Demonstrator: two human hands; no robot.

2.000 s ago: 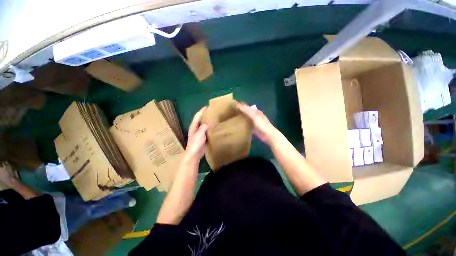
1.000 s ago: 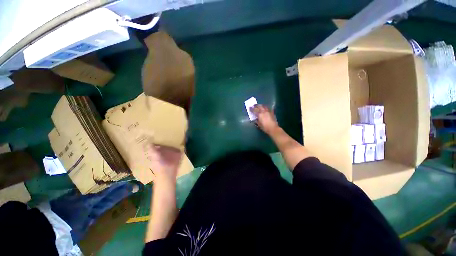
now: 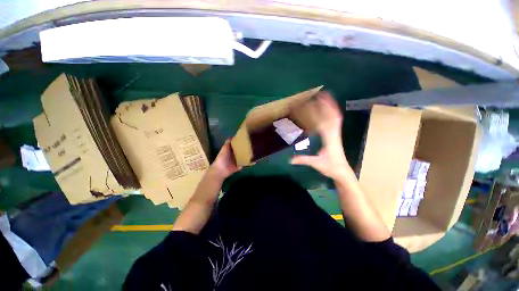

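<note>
A small brown carton (image 3: 243, 146) stands open and tilted in front of me, its inside dark. A white slip (image 3: 288, 131) lies in or over its opening. Another small white slip (image 3: 302, 144) shows just right of the carton, on the green surface. My left hand (image 3: 226, 161) grips the carton's lower left corner. My right hand (image 3: 327, 139) is at the carton's right end, blurred, thumb spread; its fingers are near or on the raised flap, and contact is unclear.
Two stacks of flat cartons (image 3: 162, 150) lie at left. A large open carton (image 3: 382, 165) with white boxes (image 3: 414, 187) inside stands at right. A white power strip (image 3: 136, 40) is on the bench edge (image 3: 318, 37) above. A metal bar crosses at upper right.
The earlier small carton left my hands. My right hand took hold of a white slip, and my left reached the flat stack. Now an open carton with a slip is between my hands.
</note>
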